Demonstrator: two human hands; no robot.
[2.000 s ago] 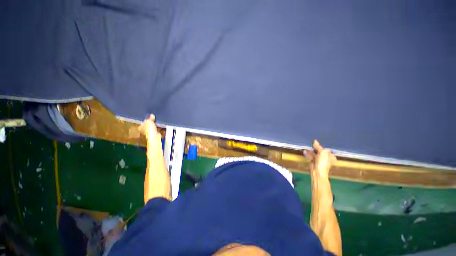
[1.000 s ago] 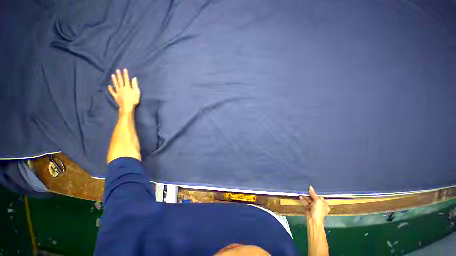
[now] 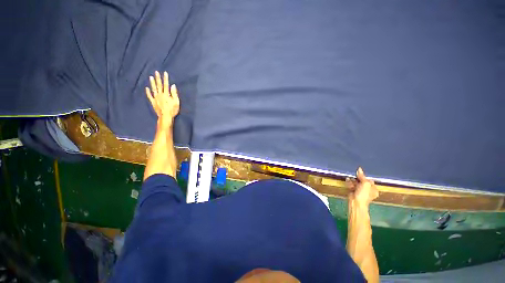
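Observation:
Navy fabric [image 3: 332, 72] covers the table, with a whitish edge [image 3: 288, 160] along the near side. My left hand [image 3: 163, 101] lies palm down on the fabric left of centre, fingers spread, holding nothing. My right hand [image 3: 362, 190] is at the fabric edge on the right, its fingertips pinching the edge. A silver-white rail [image 3: 199, 177] with slots sticks out from under the fabric between blue clamps [image 3: 221, 176]. A straight ridge in the fabric runs away from the rail. Folds lie left of it, and shallow wrinkles lie right of it.
The brown table ledge [image 3: 127, 149] holds a yellow-and-black item [image 3: 278, 170], a yellowish strip [image 3: 398, 190] and dark metal loops [image 3: 88, 127] at the left corner. Bundled cloth [image 3: 47, 138] hangs beside that corner. The green floor [image 3: 99, 188] has scraps on it.
My left hand has let go of the edge and moved onto the fabric, then a little right towards the rail. The fabric beside the rail lies flatter. My right hand stays at the edge.

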